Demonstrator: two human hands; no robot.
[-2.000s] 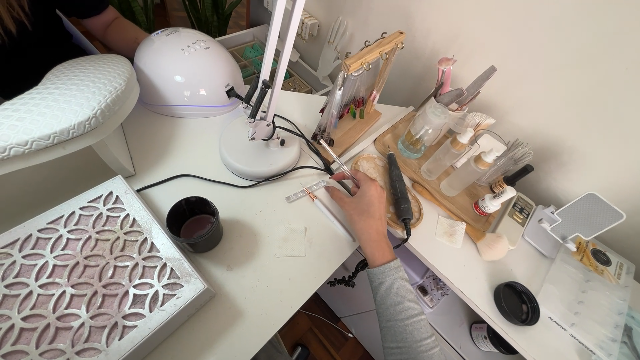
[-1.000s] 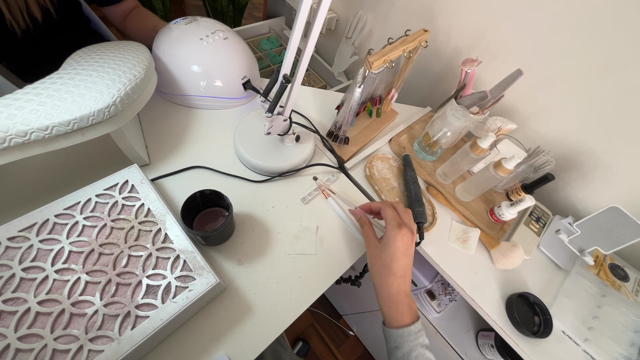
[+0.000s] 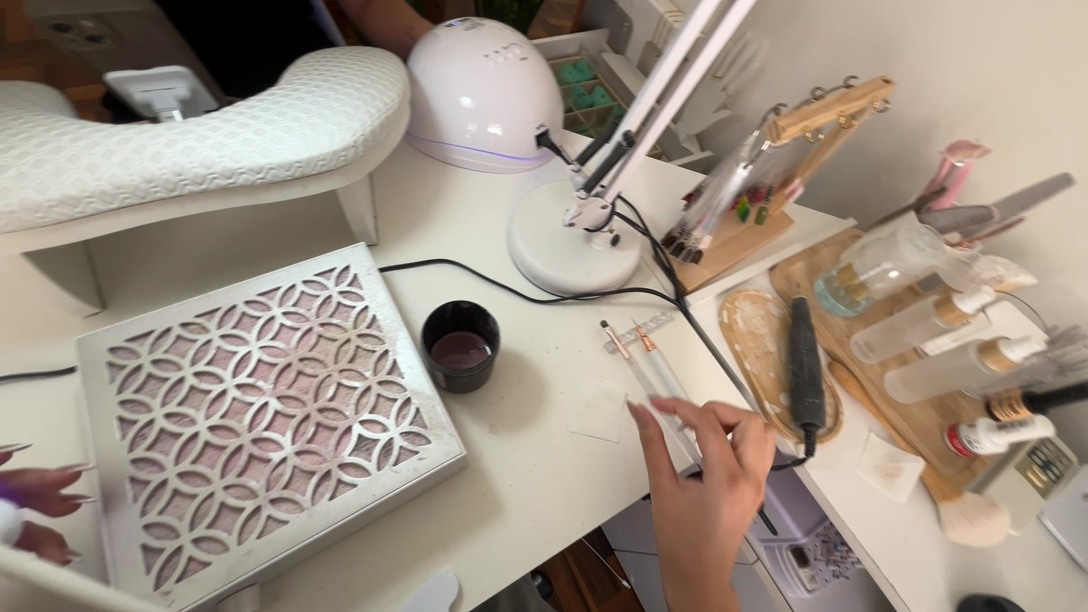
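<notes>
My right hand (image 3: 705, 476) comes in from the bottom, slightly blurred, over the table edge. Its thumb and index finger are apart, with nothing visibly held. The fingertips hover over or near the handles of two slim brushes; whether they touch is unclear. A dark-tipped brush (image 3: 615, 337) and a copper-coloured fine brush (image 3: 648, 342) rest with their heads on a clear brush rest (image 3: 656, 321). Beside the thumb lies a small pale square (image 3: 597, 414). At the left edge is a long-nailed hand (image 3: 47, 491), by a white object and purple light; whose hand it is cannot be told.
Left of my right hand are a black cup (image 3: 461, 365) and a patterned nail dust collector (image 3: 272, 416). Behind stand a padded armrest (image 3: 255, 149), a domed nail lamp (image 3: 484, 93) and a lamp base (image 3: 574, 246). An electric nail file (image 3: 804, 365) and bottles (image 3: 918, 327) are at right.
My right hand has drawn back from the brush rest toward the near table edge. The view has swung left, bringing the long-nailed hand into sight.
</notes>
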